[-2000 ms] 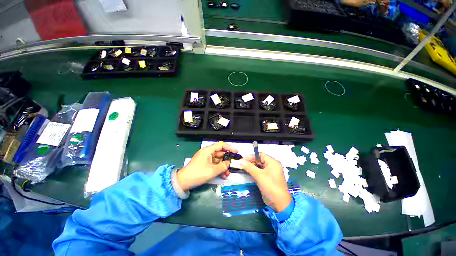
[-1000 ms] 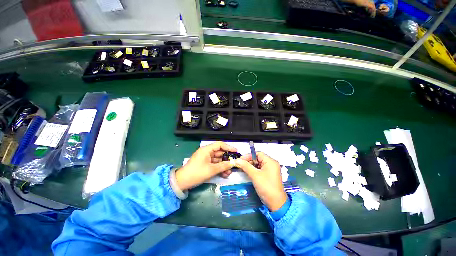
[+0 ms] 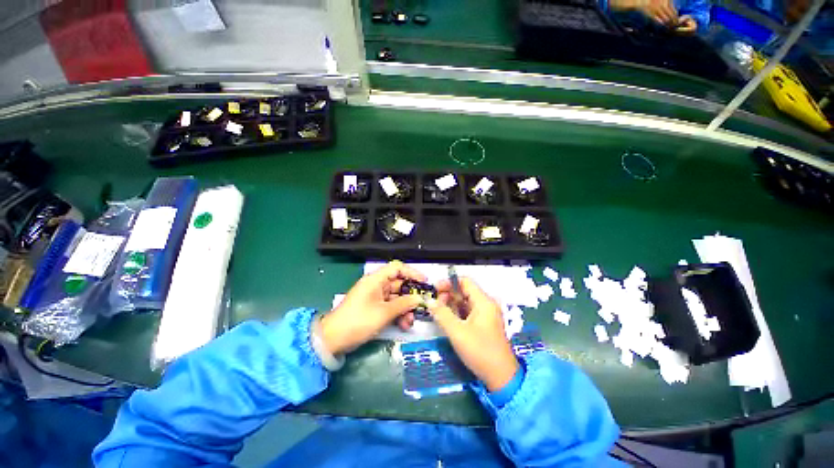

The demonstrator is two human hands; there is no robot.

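Note:
My left hand (image 3: pixel 368 309) holds a small black electronic unit (image 3: pixel 418 289) with gold and white patches. My right hand (image 3: pixel 475 329) touches the unit with its fingertips and also holds thin tweezers (image 3: pixel 454 278), pointing up. A blue carrier sheet (image 3: pixel 433 369) lies below the hands, partly hidden by the right hand and wrist. White paper strips (image 3: pixel 379 268) lie under the hands. The black foam tray (image 3: pixel 441 249) behind them holds units with white patches; the middle pocket of its front row holds no unit.
White liner pieces (image 3: pixel 625 315) are heaped to the right, beside a black scrap bin (image 3: pixel 736 311) on white paper (image 3: pixel 766 352). Bagged parts (image 3: pixel 98 251) and a long white pack (image 3: pixel 199 274) lie left. Another tray (image 3: pixel 242 151) sits back left. A person's hands (image 3: pixel 666 13) show beyond the rail.
The unit now shows more of its gold-patched face between my fingers. My hands stay close together. The view has shifted slightly, and the drawn circles have moved right.

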